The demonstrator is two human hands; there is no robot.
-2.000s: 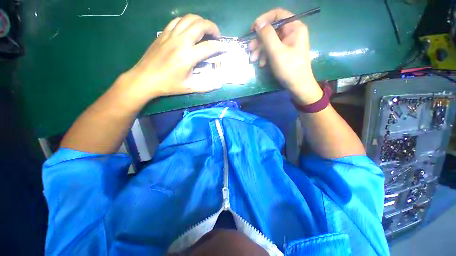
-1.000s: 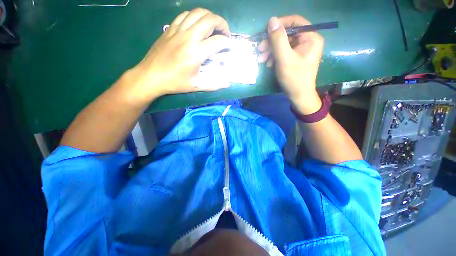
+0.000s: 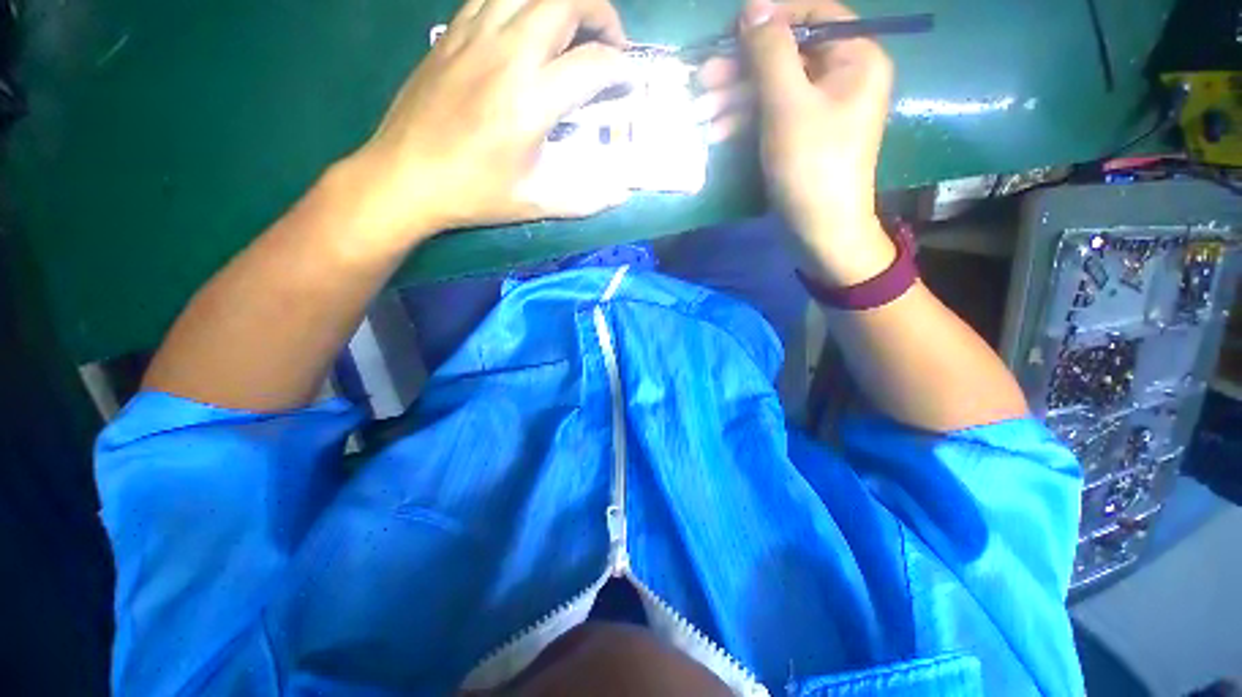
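The open smartphone (image 3: 651,134) lies on the green mat near its front edge, overexposed so its inner parts are hardly readable. My left hand (image 3: 497,116) lies over its left part and holds it, fingers bent over the upper edge. My right hand (image 3: 817,116) is at the phone's right side and holds dark tweezers (image 3: 865,26) like a pen. The tweezers point left to the phone's upper right edge; their tips are lost in the glare. What the tips touch cannot be told.
The green mat (image 3: 204,150) spans the bench. A grey parts tray (image 3: 1028,272) with compartments of small metal parts stands at the right, below the bench edge. A yellow box (image 3: 1205,120) is at the upper right. A thin dark rod (image 3: 1099,44) lies at the back right.
The whole view has shifted, so bench, phone and hands appear higher in the picture. My left hand stays on the phone; my right hand keeps the tweezers at its upper right edge.
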